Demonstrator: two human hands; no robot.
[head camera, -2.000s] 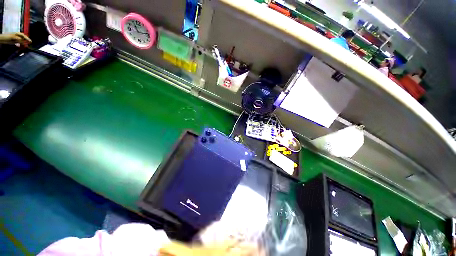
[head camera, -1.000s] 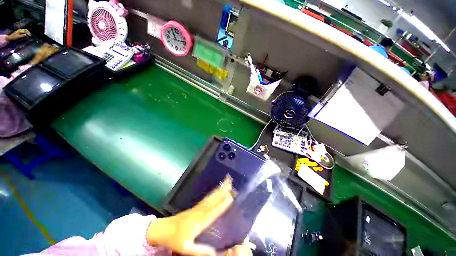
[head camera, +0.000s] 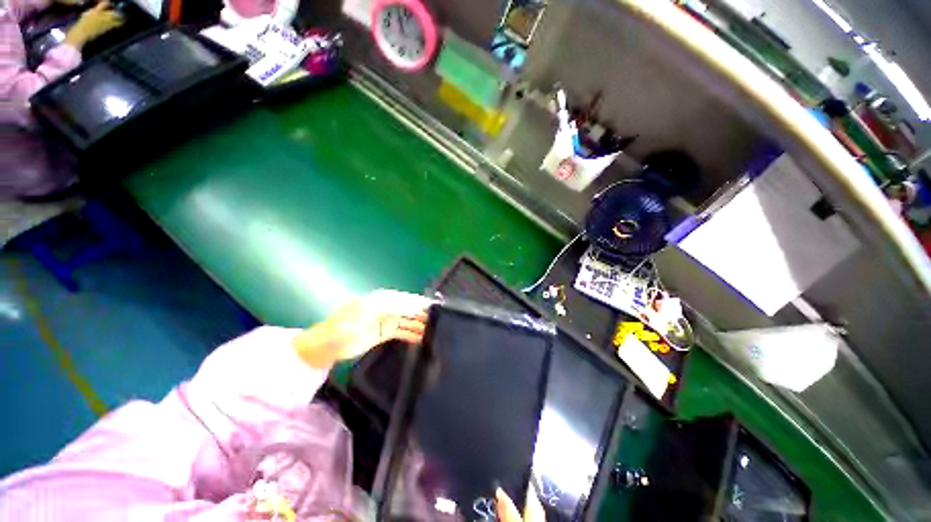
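Note:
A tablet lies glossy black screen up over the left part of a black tray, tilted in view, with clear film shining along its top edge. White handwritten marks and a small white label show near its lower edge. My left hand grips its upper left edge, fingers partly hidden behind it. My right hand is mostly cut off by the bottom edge; only fingertips show, on the tablet's lower end. A second glossy slab lies in the tray's right compartment, reflecting bright light.
A black tray edge shows behind the tablet. Another tray with a glossy slab stands at right. Behind are a dark fan, a keypad board and yellow finger cots. At far left, a person's hand is beside filled trays.
The tablet has turned over from its blue-purple back to its black screen. My left hand has moved from over its back to its upper left edge. The camera view has shifted.

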